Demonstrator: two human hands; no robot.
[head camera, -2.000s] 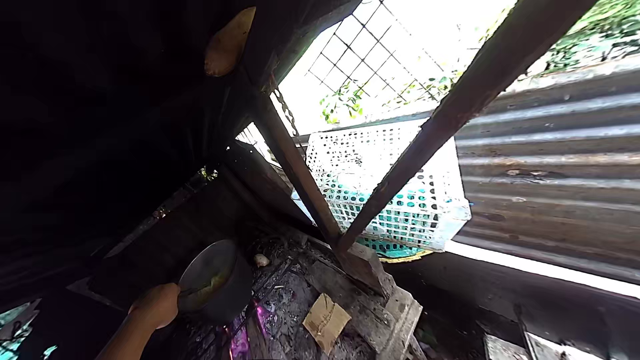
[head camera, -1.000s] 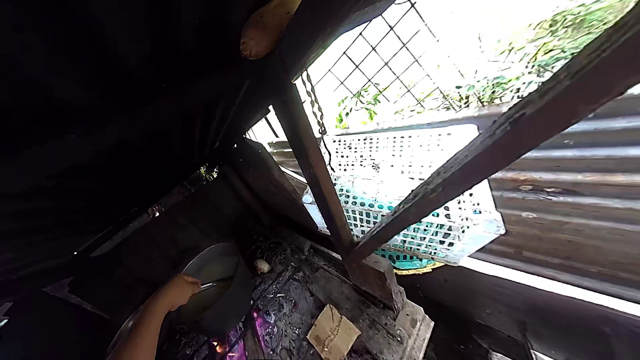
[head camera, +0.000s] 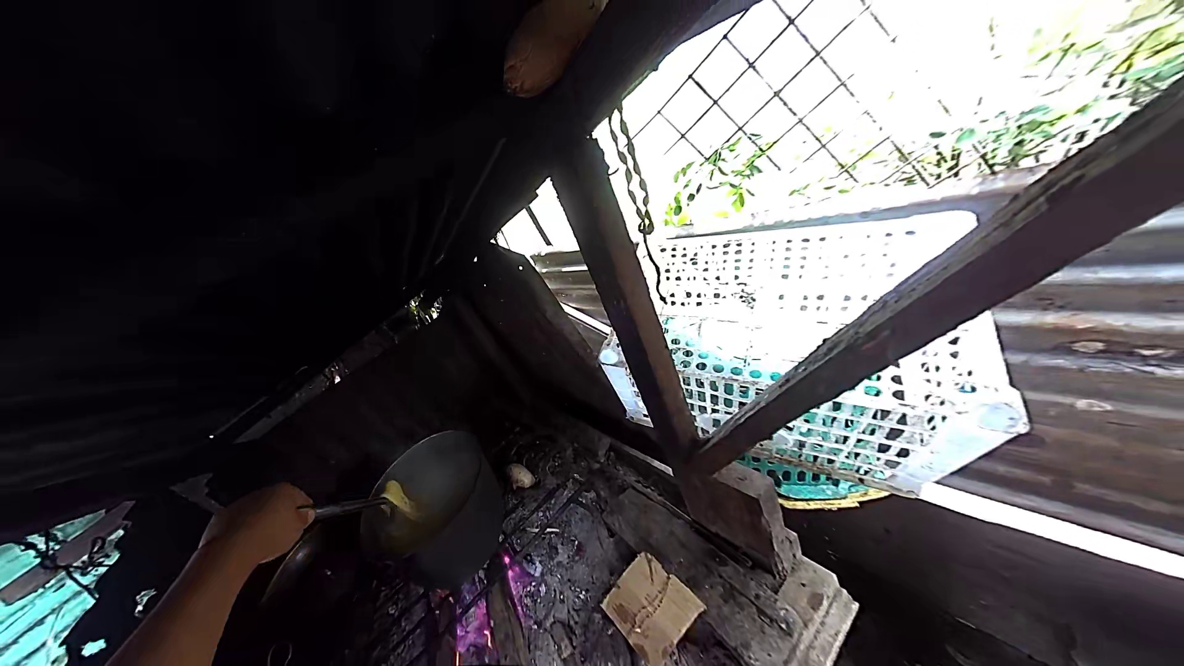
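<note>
My left hand (head camera: 261, 523) is closed around the handle of a metal utensil (head camera: 347, 508), at the left side of a deep dark cooking pot (head camera: 467, 518). The utensil's far end reaches over the pot's opening, where something yellowish shows; whether it is food on the utensil or in the pot, I cannot tell. The pot sits tilted in the view above burning wood (head camera: 476, 620) and ash. My right hand is not in view.
A piece of brown cardboard (head camera: 653, 608) lies on the ash right of the fire, by a weathered wooden board (head camera: 684, 536). Wooden posts (head camera: 629, 296) cross before a white perforated plastic crate (head camera: 795, 268). Corrugated metal sheets (head camera: 1091, 370) stand at the right. A rounded tan object (head camera: 546, 46) hangs above.
My left hand with the utensil has moved back from over the pot to its left side since one second ago. The view has shifted somewhat.
</note>
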